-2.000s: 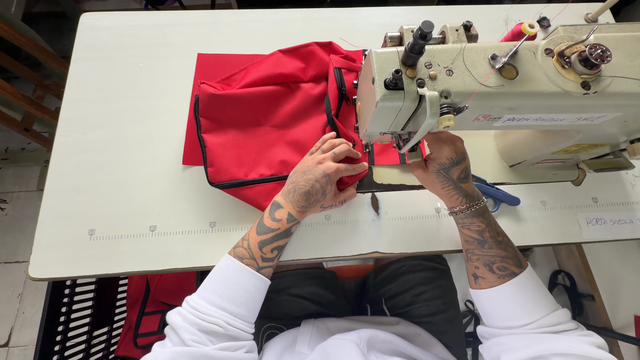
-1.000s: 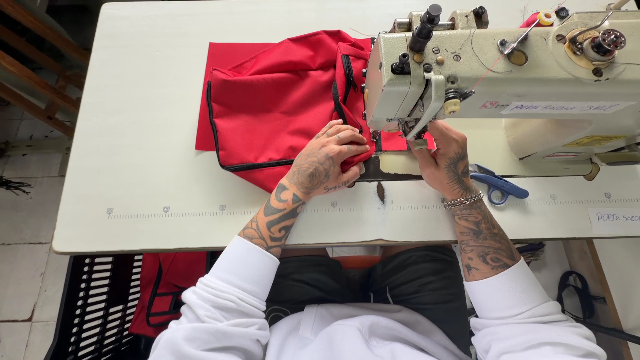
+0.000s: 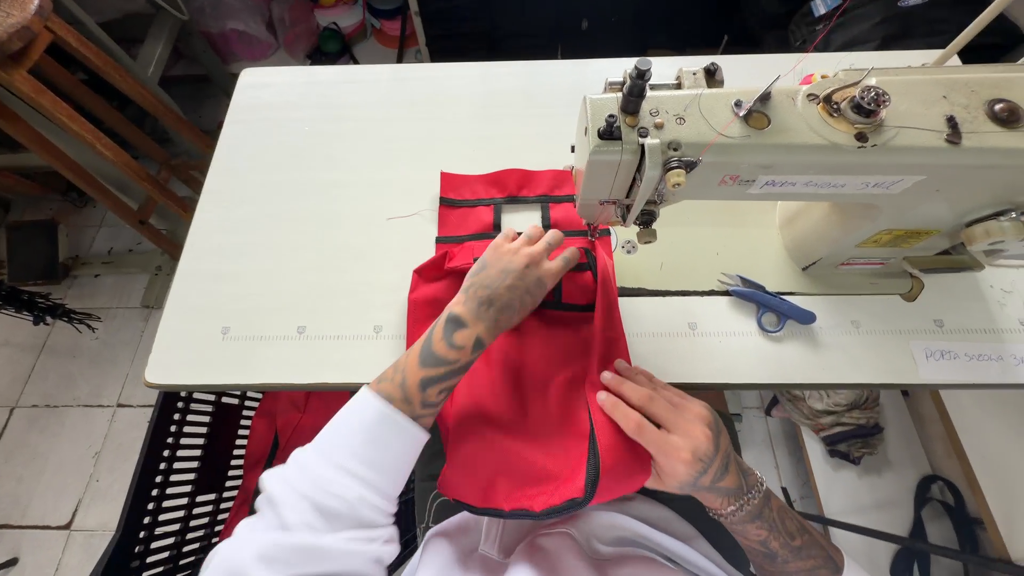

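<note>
Red fabric pieces with black trim and a black zipper (image 3: 528, 400) lie on the sewing table and hang over its front edge toward my lap. The sewing machine (image 3: 720, 152) has its needle area over the right side of the fabric. My left hand (image 3: 516, 276) lies on top of the fabric, its fingers near a black trim strip left of the needle area. Along the right edge of the hanging part, my right hand (image 3: 668, 428) rests with its fingers on the fabric; its thumb is not clearly seen.
Blue thread snips (image 3: 770, 306) lie on the table right of the fabric. A black plastic crate (image 3: 180, 472) holding red fabric stands below the table's front left. Wooden bars (image 3: 88, 104) stand at upper left.
The red fabric has turned and now hangs over the front edge. My right hand has moved from beside the needle down to the fabric's lower right. The view has shifted.
</note>
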